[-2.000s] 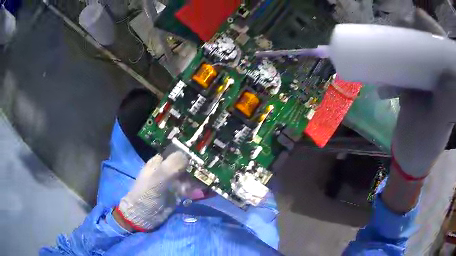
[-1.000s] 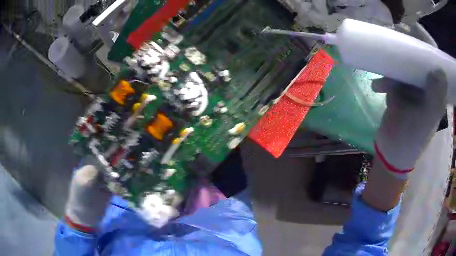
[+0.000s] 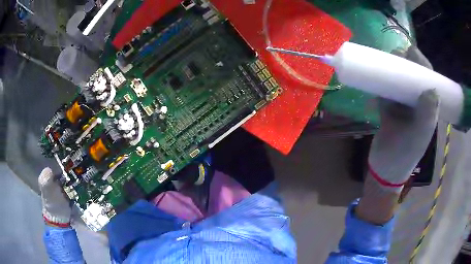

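A large green circuit board lies tilted in front of me, its far end over a red pad. Orange wound blocks and round clusters with white lumps stand on its near left part. A white connector block is at its near corner. My left hand, in a knit glove, grips the board's left edge; its fingers are partly hidden. My right hand, also gloved, holds a white dispensing cartridge. Its thin needle points left, over the red pad and right of the board.
A green mat lies beneath the red pad. A thin clear loop lies on the pad. White cylindrical containers stand at the upper left. A dark tray is below the mat's edge. Black-yellow floor tape runs at the right.
The board has moved left in view, and its far end now shows on the red pad. My left hand has moved left with it. The needle no longer overlaps the board.
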